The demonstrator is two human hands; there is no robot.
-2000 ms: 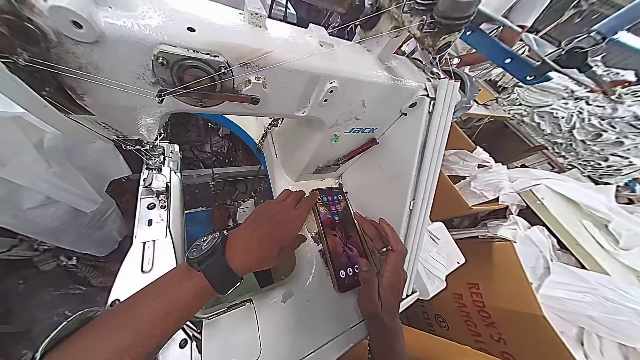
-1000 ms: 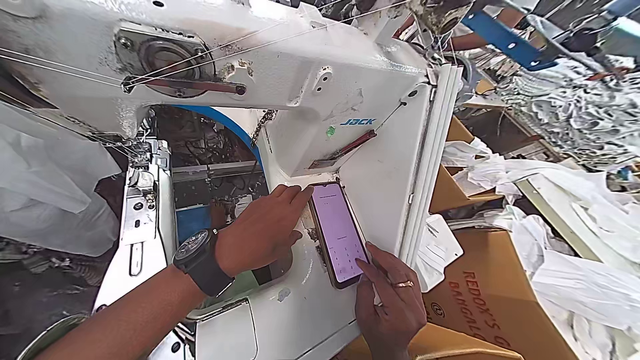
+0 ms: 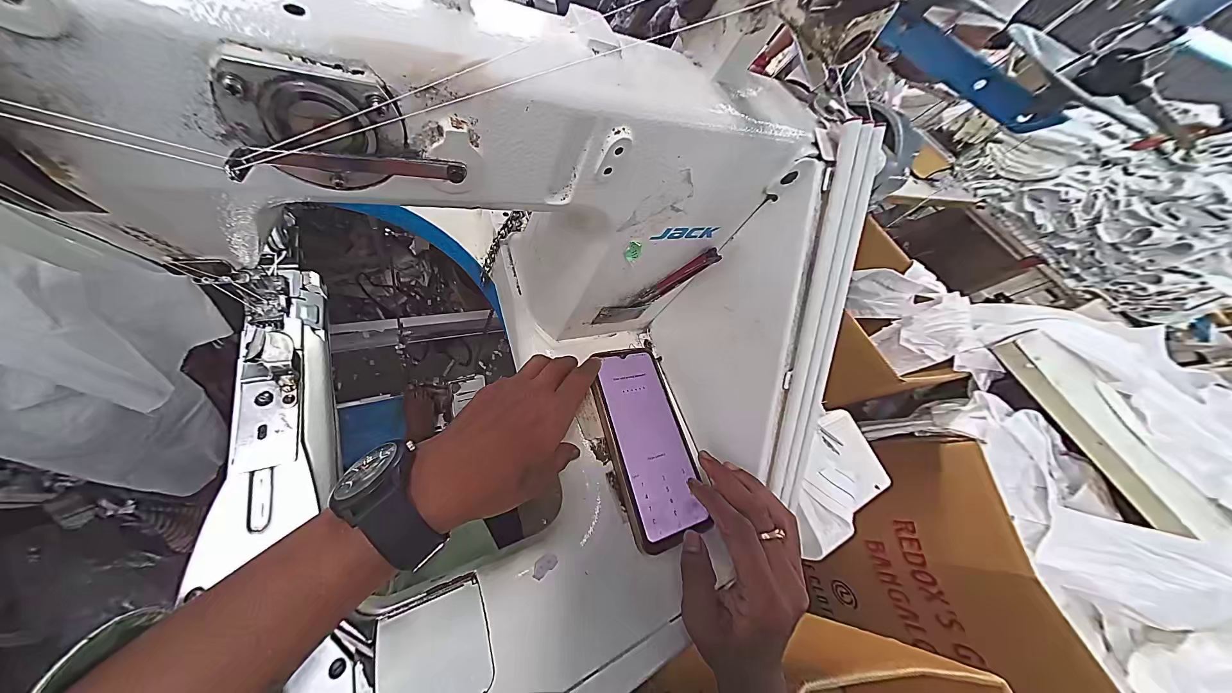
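A smartphone (image 3: 647, 443) in a case lies on the white bed of a Jack sewing machine (image 3: 693, 192), its screen lit pale purple with a keypad. My left hand (image 3: 496, 443), with a dark wristwatch (image 3: 385, 500), reaches in from the left; its fingertips touch or rest beside the phone's upper left edge. At the lower right is my right hand (image 3: 746, 568), wearing a ring, with a finger over the keypad and the thumb near the bottom edge. Neither hand is closed around the phone. The needle area (image 3: 274, 298) of the machine is to the left.
Threads cross the machine's arm, which carries a metal lever (image 3: 375, 166). White fabric (image 3: 106, 366) hangs at the far left. On the right stand an open cardboard box (image 3: 943, 549) bearing print and more white cloth (image 3: 1126, 587). A large heap of pale fabric (image 3: 1088, 212) lies behind.
The phone's screen went from coloured app icons to a pale purple keypad. My right hand shifted from the phone's right side toward its lower end, its finger over the keypad.
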